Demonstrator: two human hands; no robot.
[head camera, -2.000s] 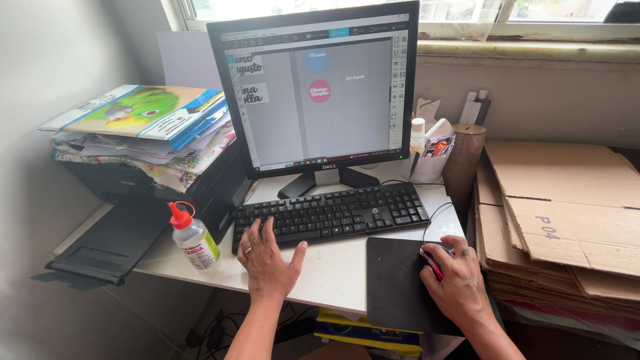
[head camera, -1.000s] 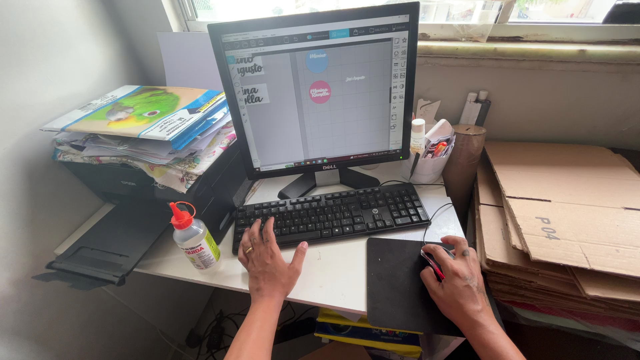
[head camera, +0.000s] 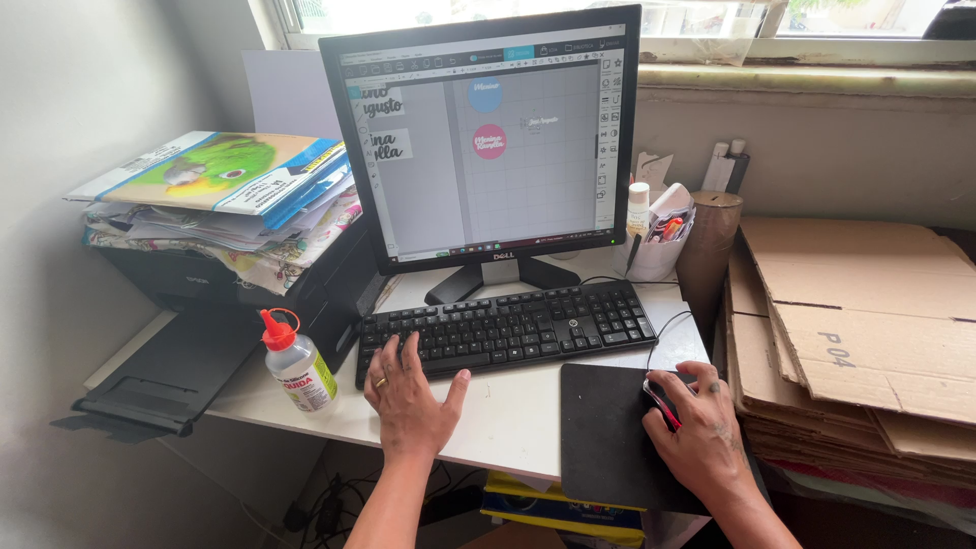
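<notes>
My left hand (head camera: 415, 404) rests with spread fingers on the left end of a black keyboard (head camera: 503, 328), its thumb on the white desk (head camera: 488, 415) just below the keys. My right hand (head camera: 698, 427) is closed around a black and red computer mouse (head camera: 662, 404), mostly hidden under the palm, on a black mouse pad (head camera: 610, 435). Behind the keyboard stands a Dell monitor (head camera: 526, 183) showing a design program with a blue circle, a pink circle and small white lettering. A glue bottle with a red cap (head camera: 297, 366) stands left of my left hand.
At the left, a black Epson printer (head camera: 191, 286) carries a pile of papers and cloth (head camera: 213, 175). Right of the monitor are a white cup of pens (head camera: 659, 244) and a brown tape roll (head camera: 709, 244). Flattened cardboard boxes (head camera: 877, 320) are stacked at the right. Cables (head camera: 332, 507) hang below the desk.
On the screen, small marks now show around the white lettering at the right. Both hands have stayed where they were.
</notes>
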